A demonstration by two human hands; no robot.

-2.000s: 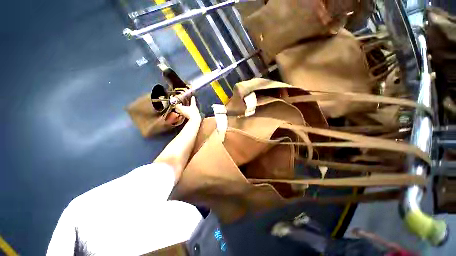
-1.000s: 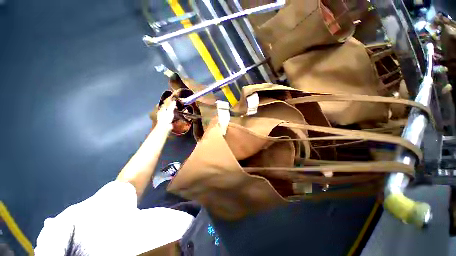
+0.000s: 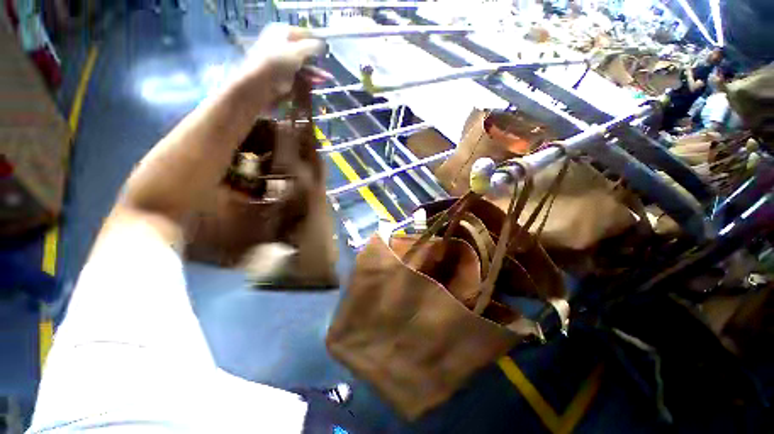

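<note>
My left hand point(image 3: 287, 52) is raised at the upper left, blurred, with the bare forearm and white sleeve below it. It is closed around the top of a tan-brown bag point(image 3: 312, 216), beside the end of a silver rack rod point(image 3: 399, 32). The bag hangs below the hand, its dark opening partly behind my forearm; whether its straps are on the rod is hidden. Another tan tote bag point(image 3: 407, 322) hangs by long straps from a thicker rack arm point(image 3: 560, 153) with a yellowish-white tip. My right hand is out of the picture.
More tan bags point(image 3: 586, 212) hang behind the rack arm. Rack rods stick out towards the left. A bright white table point(image 3: 424, 85) lies behind, with people at the far right. A brown stack point(image 3: 30, 127) stands at the left edge. Yellow lines cross the blue-grey floor.
The view has turned and levelled, showing the table and far room. My left hand with its bag now appears higher, and the hanging tote's straps run upward in the picture.
</note>
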